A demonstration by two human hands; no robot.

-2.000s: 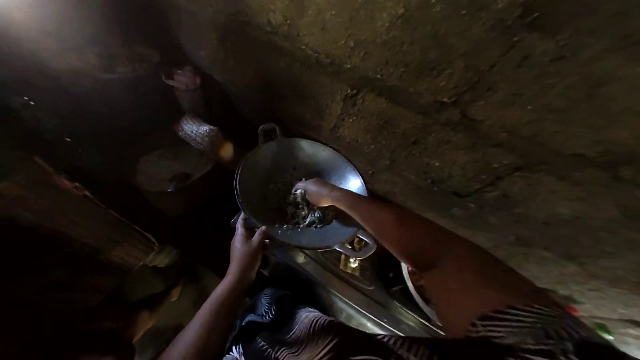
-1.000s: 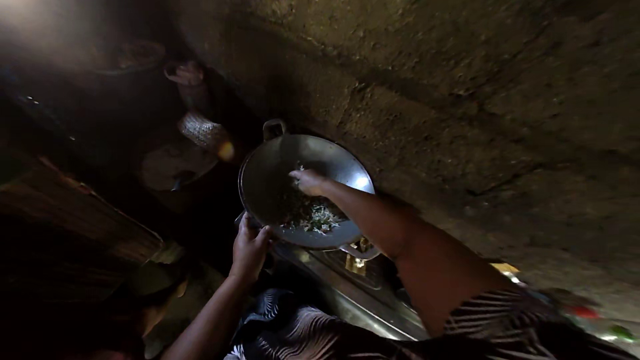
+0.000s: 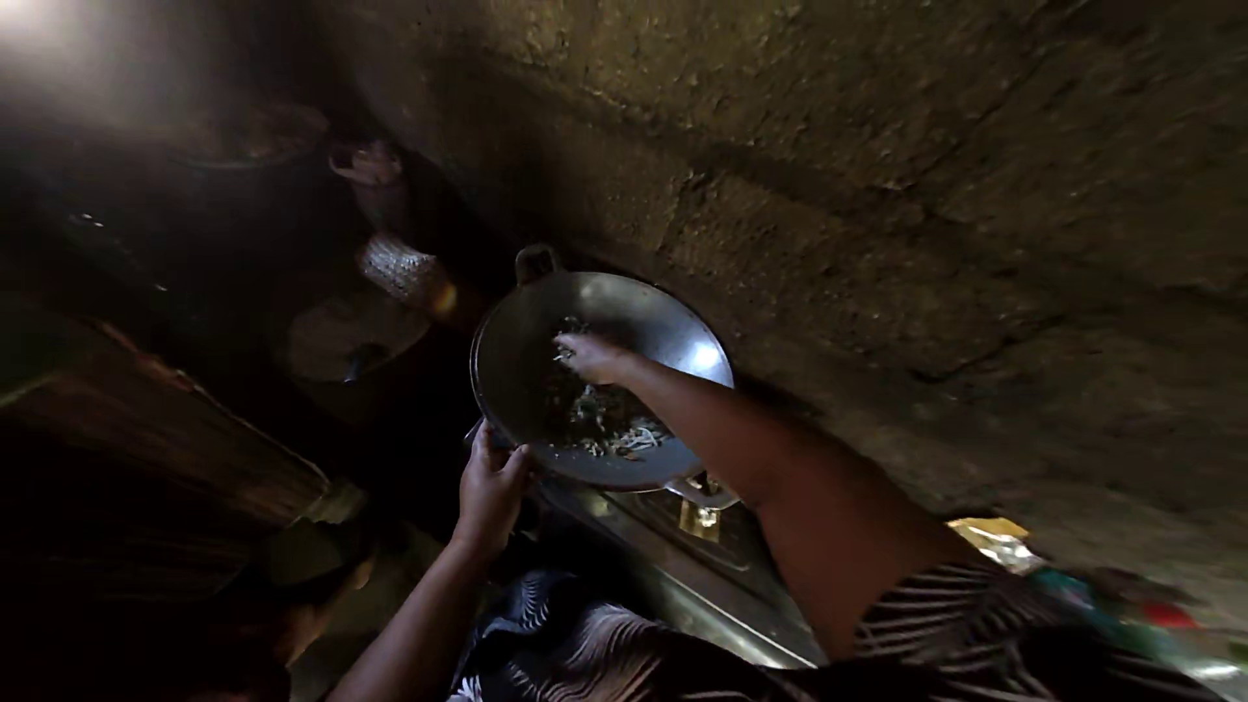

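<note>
A two-handled metal wok (image 3: 634, 302) rests tilted over a metal stove (image 3: 673, 575), close to the earthen wall. My left hand (image 3: 494, 490) grips the wok's near left rim, thumb on the edge. Inside the wok my right hand (image 3: 592, 358) has its fingertips in shredded food (image 3: 624, 439), a mix of pale and dark strips; some strips cling to the fingers. The food lies mostly at the wok's bottom and near side. The exact kind of food cannot be told in the dim light.
A rough earthen wall (image 3: 877, 195) rises along the right. At the left are a round lid or pan (image 3: 351, 336), a silvery patterned object (image 3: 397, 266) and a wooden board (image 3: 175, 429). Shiny packets (image 3: 999, 541) lie at the lower right, beyond my sleeve.
My right hand has moved from the middle of the food toward the wok's far left side. The food is more spread out than two seconds ago. My left hand stays at the rim.
</note>
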